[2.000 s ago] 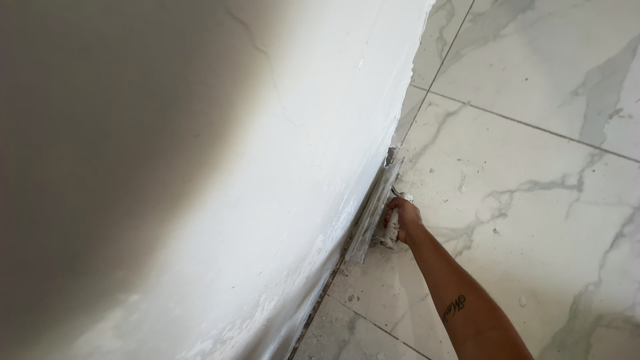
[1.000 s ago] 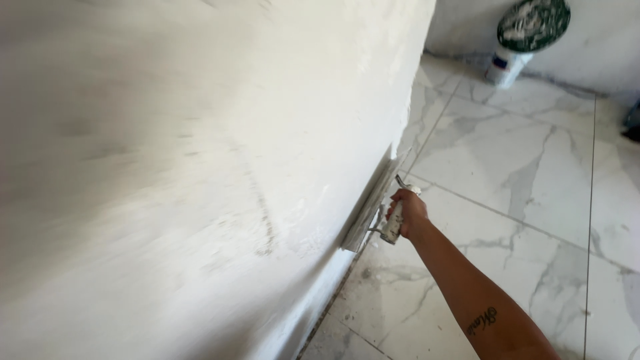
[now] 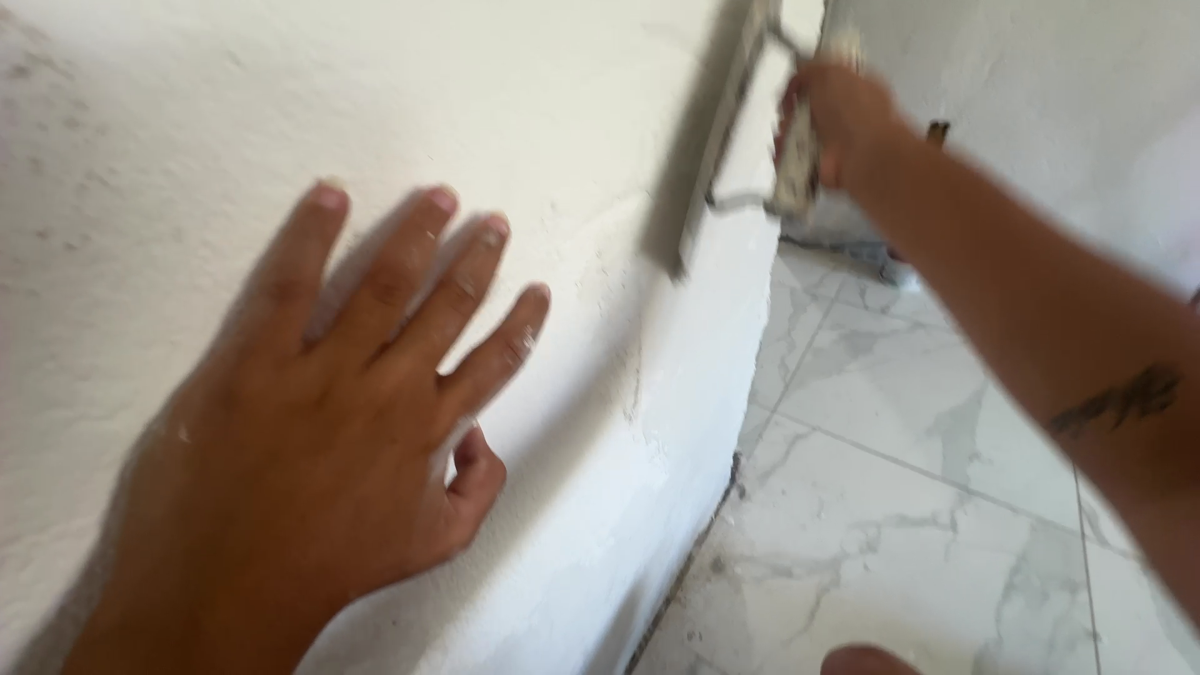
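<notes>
My left hand (image 3: 337,412) rests with fingers spread on or just over the white plastered wall (image 3: 525,141), holding nothing. Up and to the right, my right hand (image 3: 844,112) is closed round the handle of a plastering trowel (image 3: 717,150), blurred by motion. The trowel's long metal blade lies along the wall near its rough vertical edge, and white residue covers the grip. The blade's upper end is cut off by the frame's top.
Marble-patterned floor tiles (image 3: 891,450) stretch out at the right, below the wall's ragged edge. Another wall (image 3: 1059,112) stands behind my right arm. Part of a small object (image 3: 900,270) shows by its base. A rounded skin-toned shape (image 3: 867,661) enters at the bottom.
My right hand has moved the trowel up the wall from near the floor. My left hand has come into view over the wall. The view has shifted, and the bucket is now mostly hidden.
</notes>
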